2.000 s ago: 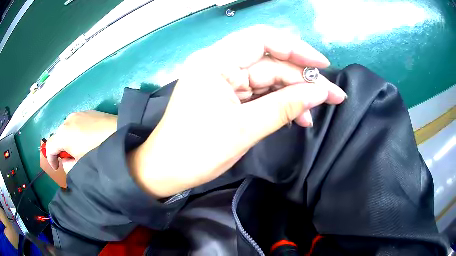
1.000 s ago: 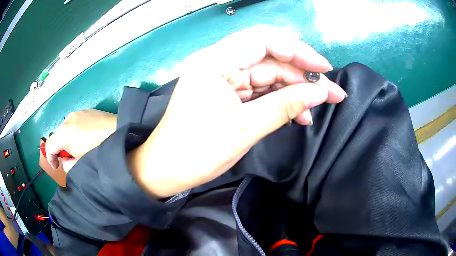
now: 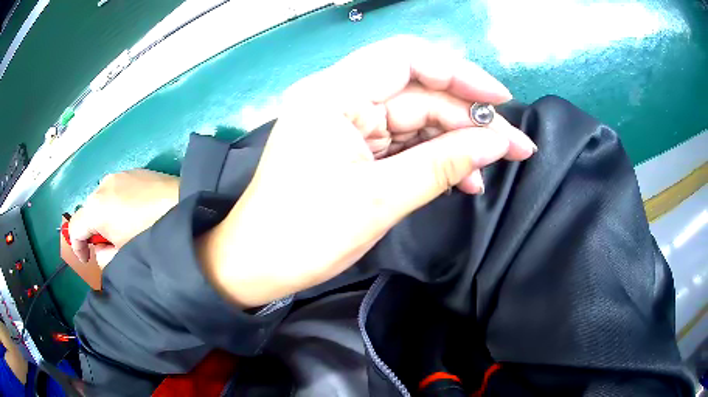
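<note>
My left hand (image 3: 365, 155) is large in the middle, its forearm coming from the lower left. It pinches a small shiny round part with a dark centre (image 3: 482, 114) between thumb and fingers. My right arm crosses behind it to the left, and my right hand (image 3: 128, 209) is closed on a red probe handle (image 3: 98, 239) at the far left, over an orange-brown pad (image 3: 87, 269). The probe's tips cannot be made out. The fingers and sleeve hide much of the pad.
A black tester panel (image 3: 22, 267) with red lights stands at the left edge, with leads beside it. A pale rail (image 3: 175, 54) runs behind the green bench (image 3: 272, 85). Another small round part (image 3: 355, 15) lies at the top. A yellow floor line (image 3: 677, 192) shows at right.
The small round part in my left fingers has tilted slightly, and its shiny face shows more than one second ago. Both hands have stayed almost still.
</note>
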